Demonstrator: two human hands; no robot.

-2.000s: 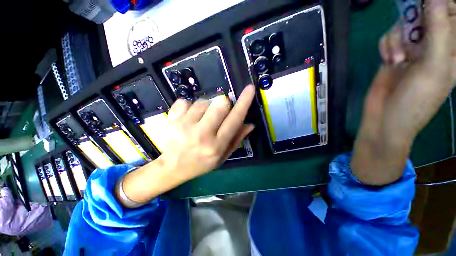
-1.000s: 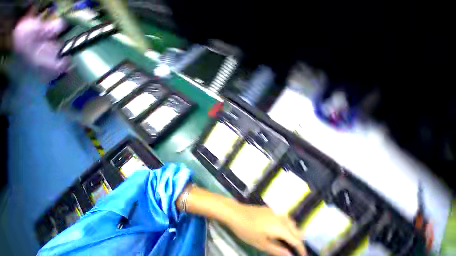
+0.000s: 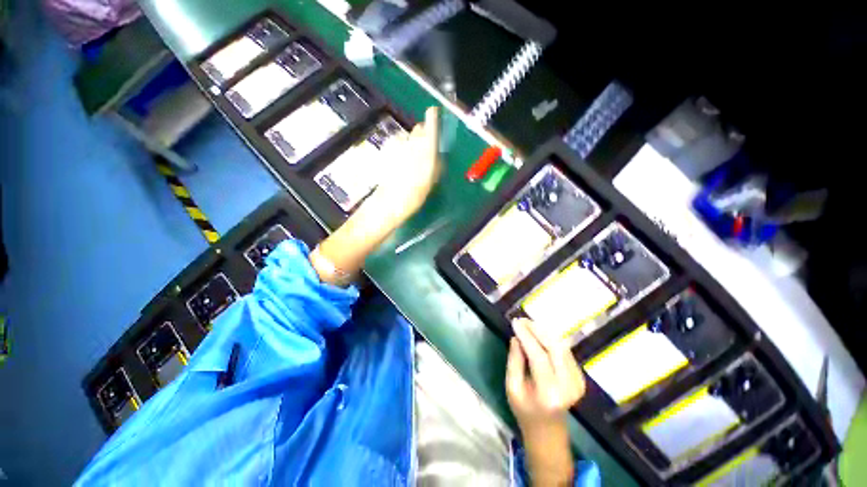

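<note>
A black tray (image 3: 608, 214) with several open-backed phones lies on the green mat at the right. My right hand (image 3: 544, 371) is at its near edge beside the second phone (image 3: 573, 297); its fingers are bent close together, and I cannot tell if they grip anything. A second black tray (image 3: 249, 128) with phones lies farther up the mat. My left hand (image 3: 404, 181) is at its near end, fingers extended, partly covering the last phone (image 3: 356, 171). Whether it grips the tray edge is hidden.
A third phone tray (image 3: 195, 262) is at lower left, partly behind my sleeve. Red (image 3: 484, 164) and green (image 3: 496, 176) pieces and thin tweezers (image 3: 420, 238) lie on the mat between trays. Strips with dot rows (image 3: 509, 84), a white surface (image 3: 761, 271) and a blue item (image 3: 708, 204) are beyond.
The view has swung left along the bench. My left hand has moved from the phones of the near tray to the far tray. The strip seen earlier in my right hand is not visible.
</note>
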